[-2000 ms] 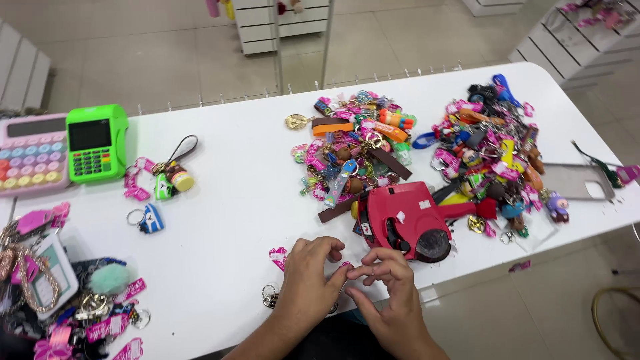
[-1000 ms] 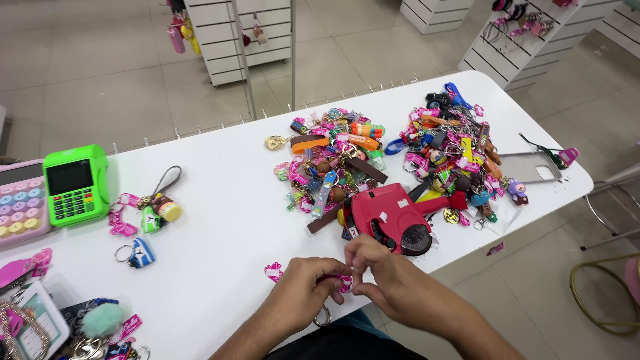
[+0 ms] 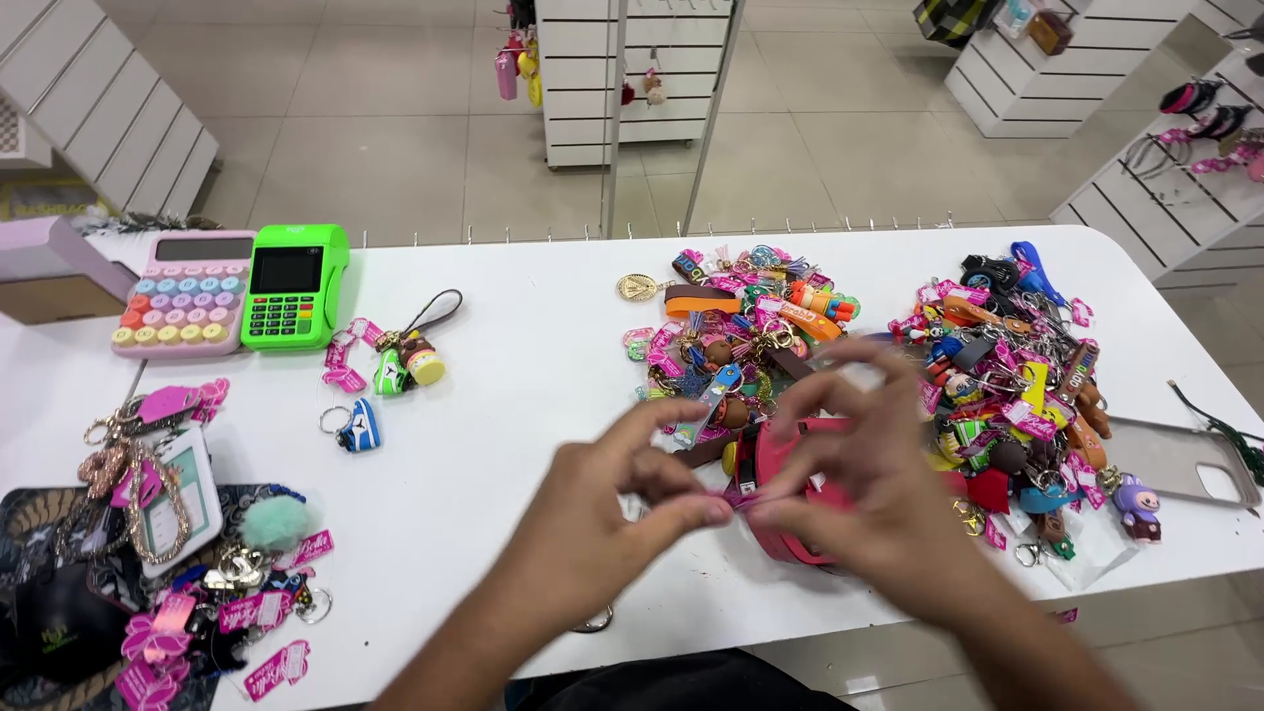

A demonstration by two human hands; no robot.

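My left hand (image 3: pixel 632 494) and my right hand (image 3: pixel 849 464) meet over the near edge of the white table. Both pinch a small pink tag (image 3: pixel 746 497) between thumb and fingers; the right hand is blurred. Behind and partly under my right hand lies a red price labeler (image 3: pixel 790 548). A metal ring (image 3: pixel 595 622) shows below my left wrist, partly hidden by the arm. Beyond the hands lies a heap of keychains with pink tags (image 3: pixel 706 355), and a second heap of keychains (image 3: pixel 1027 395) is to the right.
A pink calculator (image 3: pixel 193 296) and a green card terminal (image 3: pixel 293 286) stand at the left. Near them lie a blue sneaker keychain (image 3: pixel 362 427) and a green one (image 3: pixel 391 372). Tagged trinkets (image 3: pixel 257 610) fill the near left. A phone case (image 3: pixel 1175 459) lies far right. Metal hooks line the far table edge.
Both hands are raised from the table edge with a pink tag between them; the fingers of my right hand are more spread than one second ago. The view has shifted.
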